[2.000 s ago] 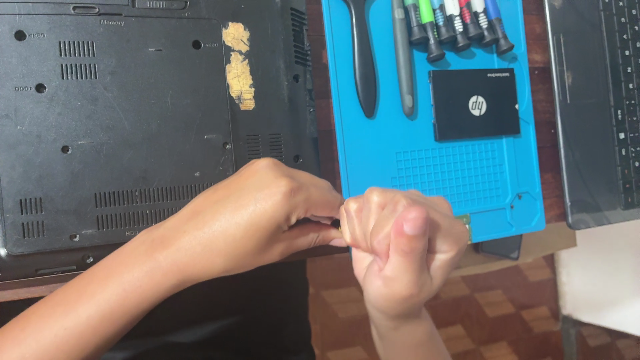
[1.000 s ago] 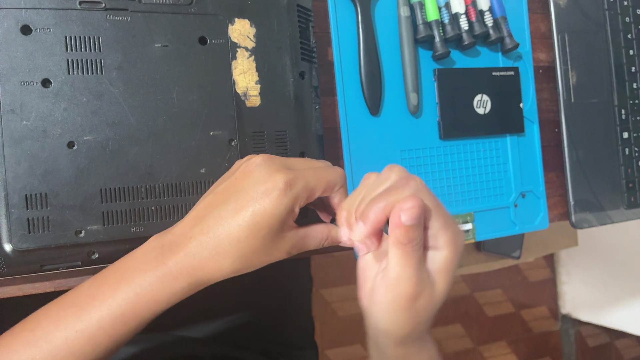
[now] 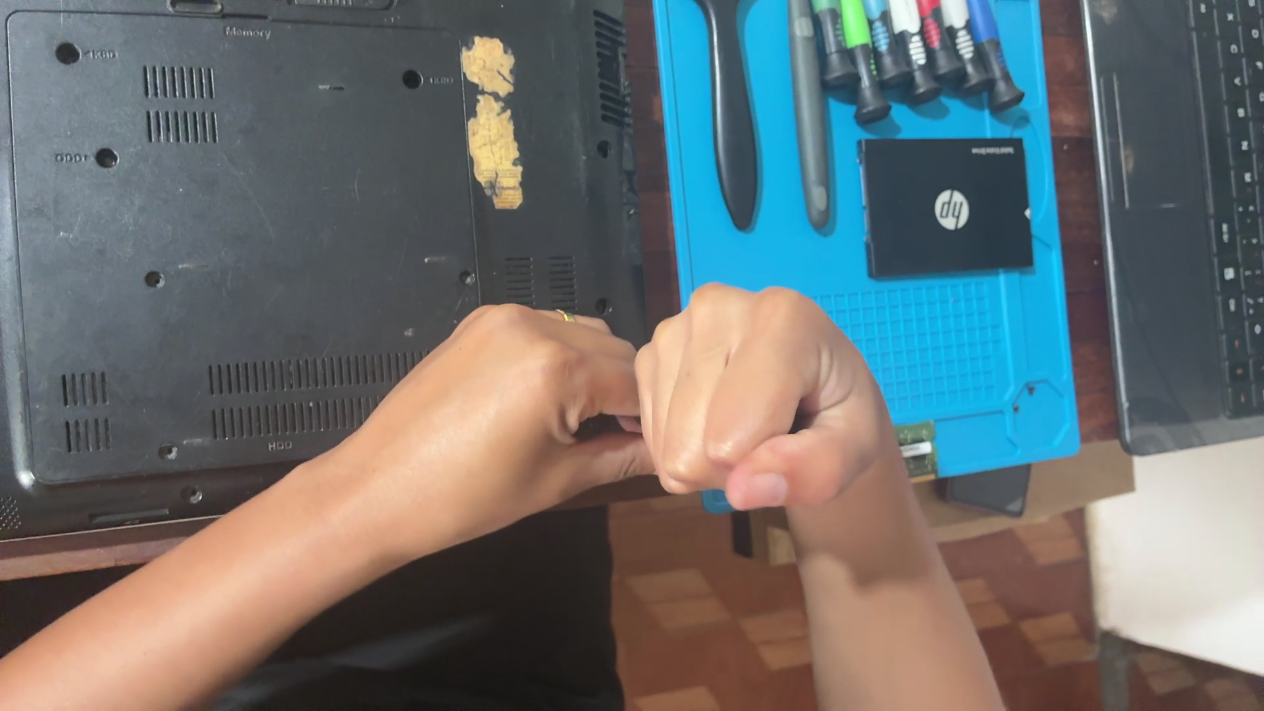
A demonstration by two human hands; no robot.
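Note:
My left hand (image 3: 523,405) is curled at the centre, over the near right part of an upturned black laptop (image 3: 326,237), with its fingertips meeting my right hand. My right hand (image 3: 760,395) is closed in a fist, knuckles up, over the near left part of a blue silicone work mat (image 3: 770,267). Whether either hand holds something small between the fingers is hidden. A green memory module (image 3: 916,449) shows partly beside my right wrist, at the mat's near edge. A black HP solid state drive (image 3: 948,207) lies on the mat beyond my right hand.
Several screwdrivers with coloured handles (image 3: 918,59) lie at the mat's far side, next to a grey pen-like tool (image 3: 810,118) and a black handle (image 3: 734,128). An open laptop (image 3: 1165,227) stands at the right. A dark flat object (image 3: 992,491) sits below the mat's near edge.
My right hand has turned, and its thumb, which pointed up, now lies folded across the near side of the fist. My left hand has stayed in about the same place.

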